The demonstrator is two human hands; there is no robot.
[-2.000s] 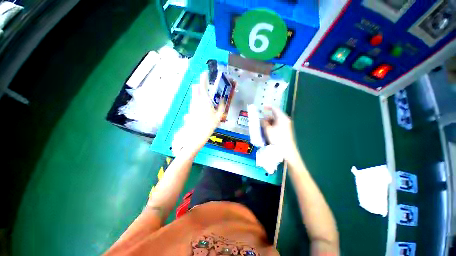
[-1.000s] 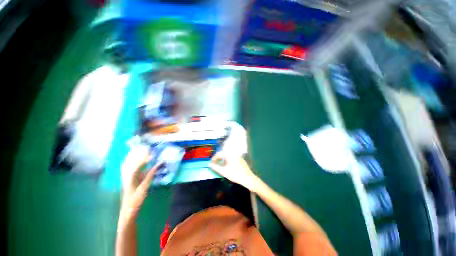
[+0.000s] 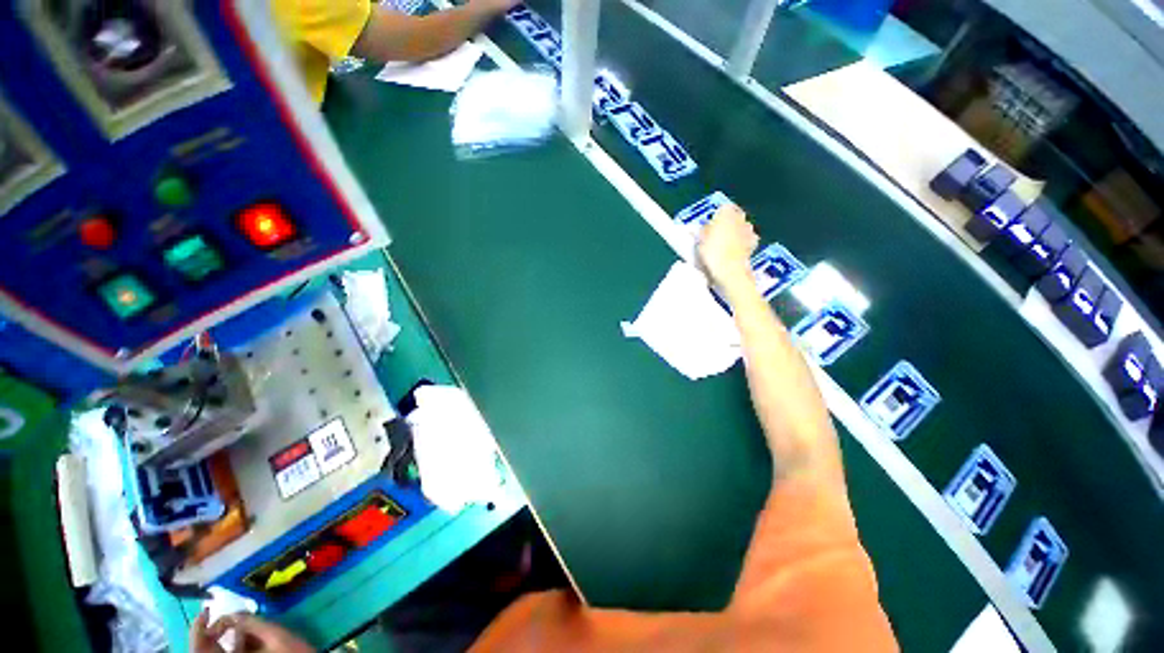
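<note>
My right hand (image 3: 728, 245) reaches over the belt, its fingers closed at the near edge of a blue-white rimmed panel (image 3: 703, 208); the fingertips are partly hidden. My left hand (image 3: 249, 634) is at the lower left, cut off by the picture's edge, with a crumpled white wipe (image 3: 229, 605) between its fingers. Another panel (image 3: 179, 494) sits tilted in the orange-brown nest (image 3: 227, 492), below the silver tooling block (image 3: 192, 406) on the machine base plate (image 3: 338, 383).
Several panels lie along the green belt (image 3: 922, 449) behind its white rail (image 3: 881, 454). A white sheet (image 3: 686, 322) and clear bags (image 3: 507, 111) lie on the green table (image 3: 549, 421). The control box (image 3: 166, 166) is upper left. Another person's arm (image 3: 440, 32) reaches in. Black blocks (image 3: 1049, 265) stand beyond the belt.
The view has swung right towards the belt. My right hand has moved from the press front to a belt panel. My left hand has left the panel it held and now has white material.
</note>
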